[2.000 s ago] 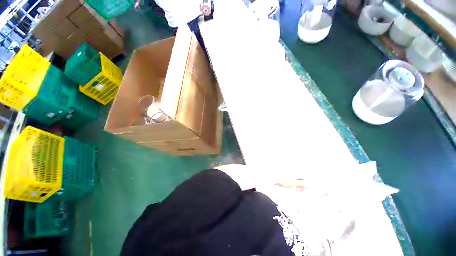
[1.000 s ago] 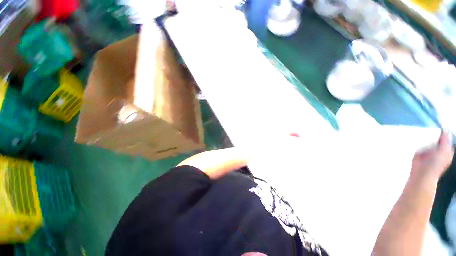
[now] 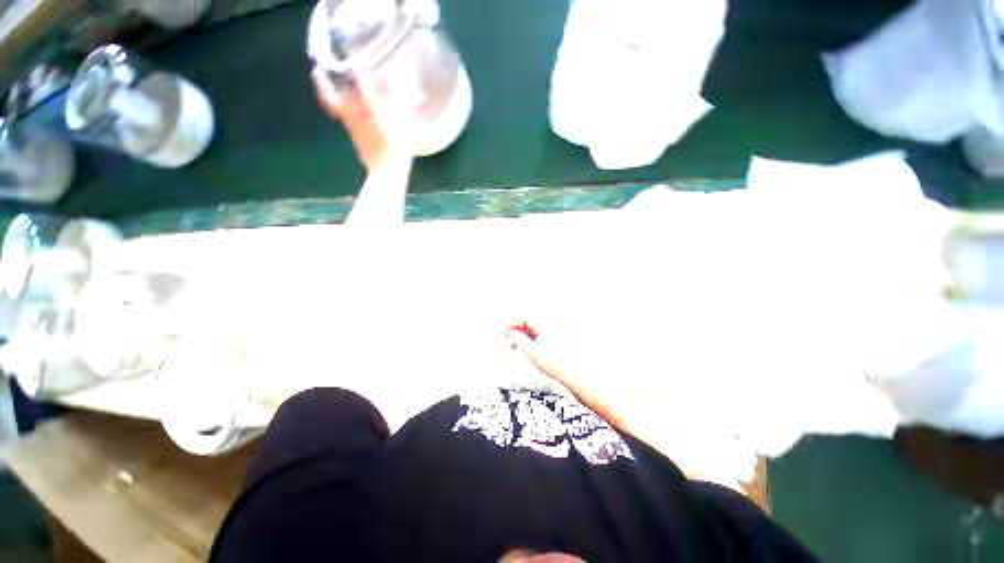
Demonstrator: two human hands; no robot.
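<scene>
My left hand (image 3: 355, 119) grips the side of a clear-and-white cylindrical unit (image 3: 427, 97) over the green conveyor (image 3: 506, 110); its fingers are partly hidden by the unit. The clear end points up-left. My left forearm fades into glare. My right hand (image 3: 531, 345) is low over the pale bench (image 3: 440, 275), close to my body. It is small and overexposed, with a red spot at the fingertips; whether it holds anything cannot be told.
White bagged units (image 3: 636, 83) lie on the conveyor, with another bag (image 3: 930, 72) at far right. Clear units (image 3: 105, 319) stand at the bench's left end, more (image 3: 149, 119) on the conveyor. White bags (image 3: 837, 192) are massed at right. A brown carton (image 3: 132, 478) is lower left.
The view has swung right to face the conveyor. My left hand now shows holding a unit. The hand that held up a white bag's edge at right no longer shows there.
</scene>
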